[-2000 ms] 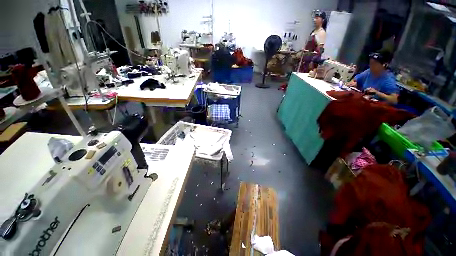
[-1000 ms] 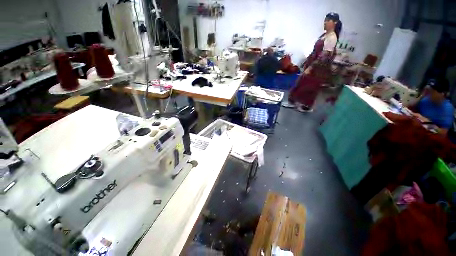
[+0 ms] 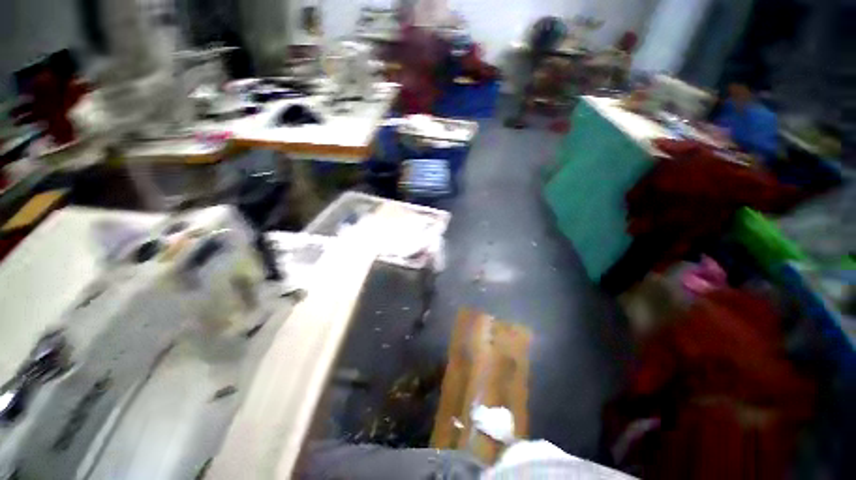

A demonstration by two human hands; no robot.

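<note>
The frame is blurred. Neither of my hands is in view. The white sewing machine [image 3: 141, 347] lies nearest, at the lower left, on its white table [image 3: 310, 347]. Its needle area is outside the picture. The wooden stool [image 3: 479, 361] stands in the aisle, with a white scrap [image 3: 493, 421] on its top. A grey shape [image 3: 394, 461] and a white cloth-like shape [image 3: 549, 463] enter at the bottom edge; I cannot tell exactly what they are.
A white basket [image 3: 413, 225] with white cloth stands beyond the machine table. A big rust-red heap [image 3: 713, 384] lies on the right. A green-sided table [image 3: 591, 192] with red cloth and a person in blue [image 3: 748, 122] are behind it. Grey floor [image 3: 507, 216] runs between.
The view has swung so that the machine and stool sit further left and the red heap shows more. The grey and white shapes have entered at the bottom. The standing person has moved left.
</note>
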